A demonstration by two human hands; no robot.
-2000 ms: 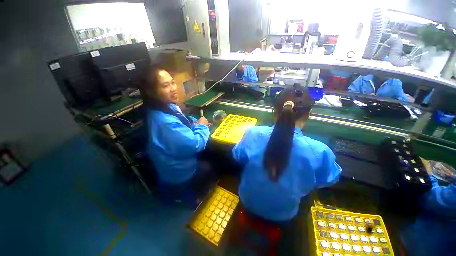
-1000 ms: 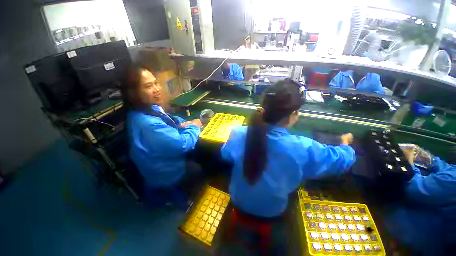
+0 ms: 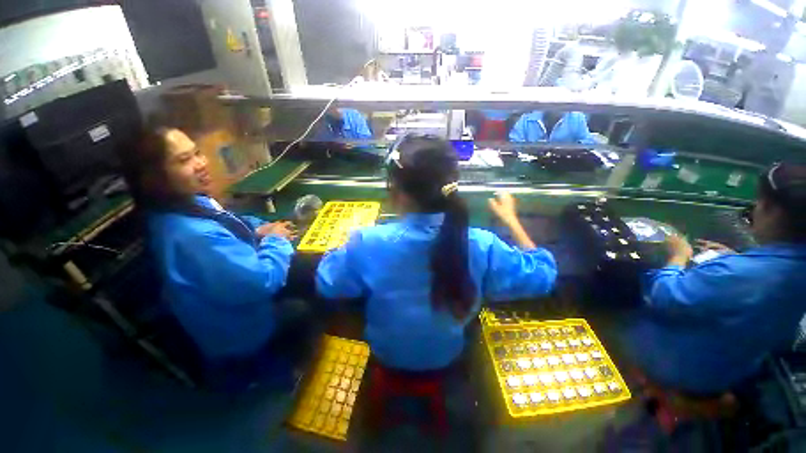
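Neither of my hands is in the picture. Nearest in front of me, a yellow plastic tray (image 3: 555, 364) holds rows of small silvery parts in its pockets, low behind the seated workers. A second yellow tray (image 3: 330, 387) with a grid of pockets lies tilted to its left. A third yellow tray (image 3: 340, 226) is on the bench between two workers. A black component tray (image 3: 604, 232) with small light parts stands on the bench at the right.
Three workers in blue smocks sit along the green bench (image 3: 530, 202); the middle one is on a red stool (image 3: 408, 398). A white shelf (image 3: 495, 101) runs above. Black monitors (image 3: 79, 133) stand on a rack at left. Blue floor (image 3: 53, 380) shows lower left.
The view has swung right, so everything sits further left and the right worker now shows more fully. The middle worker's right hand has risen over the bench.
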